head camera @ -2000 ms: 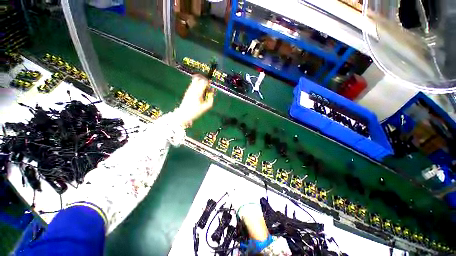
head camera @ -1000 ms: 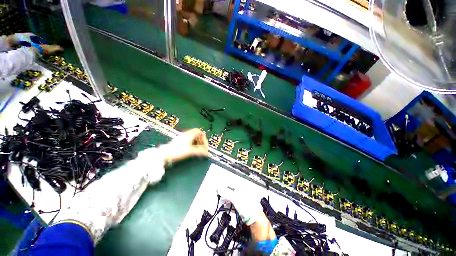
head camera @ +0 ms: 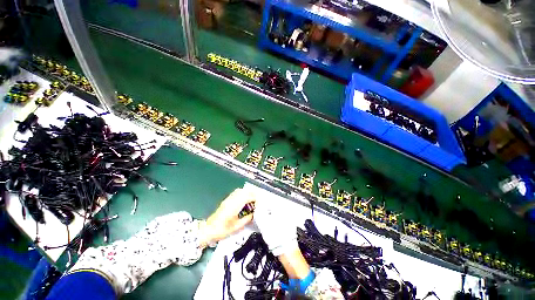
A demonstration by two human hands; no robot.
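Observation:
My left hand [head camera: 226, 218], bare below a speckled white oversleeve, holds a small yellow-and-black circuit board [head camera: 247, 209] in its fingertips above the white sheet. My right hand [head camera: 276, 225], in a whitish glove with a blue wrist band, is beside it; its fingertips are close to the board, and whether it grips anything is hidden. Black power cords [head camera: 346, 258] lie on the white sheet [head camera: 208, 281] under and around my right hand. A row of similar yellow-and-black boards [head camera: 306, 181] runs along the near edge of the green conveyor belt [head camera: 193, 99].
A tangled black cable pile [head camera: 73, 164] is at left, with loose ends over the green bench [head camera: 170, 196]. Black cables [head camera: 334, 158] lie on the belt. A blue tote [head camera: 405, 126] stands beyond it. Clear vertical panels rise at upper left; a clear round hood [head camera: 487, 38] hangs at upper right.
My left hand has moved from the belt edge back toward my right hand, with a board now visible in it. My right hand has moved up toward it. Another person's hands have left the upper left.

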